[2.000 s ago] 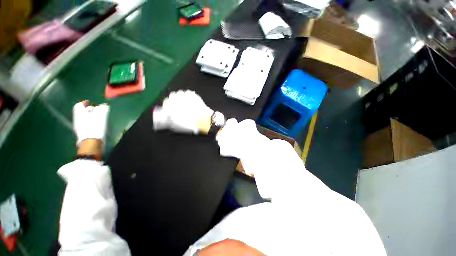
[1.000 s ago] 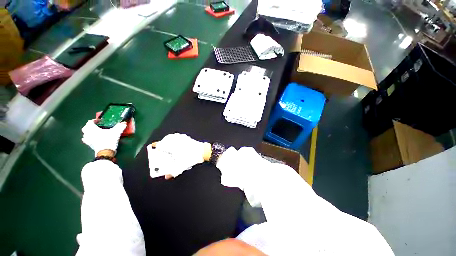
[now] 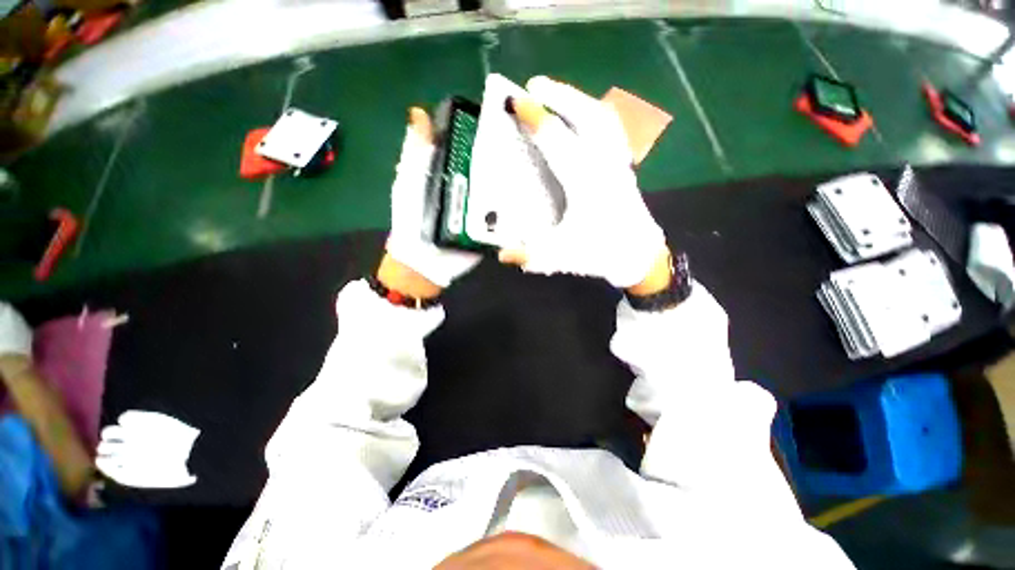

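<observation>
My left hand (image 3: pixel 414 206), in a white glove with bare fingertips, holds a black device housing (image 3: pixel 440 189) tilted on its side above the front edge of the green belt. A green circuit board (image 3: pixel 462 150) shows in its open side. My right hand (image 3: pixel 607 184), also gloved, holds a silver-white cover plate (image 3: pixel 506 178) close against the housing's open side, tilted to it. A gap with the board visible remains between them; whether their far edges touch is hidden. An orange foam pad (image 3: pixel 638 120) lies on the belt behind my right hand.
Stacks of cover plates (image 3: pixel 893 301) lie on the black mat (image 3: pixel 523 367) at right. A covered unit (image 3: pixel 298 138) sits on the belt at left, open housings (image 3: pixel 834 98) at right. A spare glove (image 3: pixel 148 449) lies at left near another person's arm (image 3: pixel 45 418). A blue stool (image 3: pixel 918 434) stands at lower right.
The view has turned left. My left hand has lifted the housing off its orange pad, and my right hand has brought the cover plate up from over the mat against the housing.
</observation>
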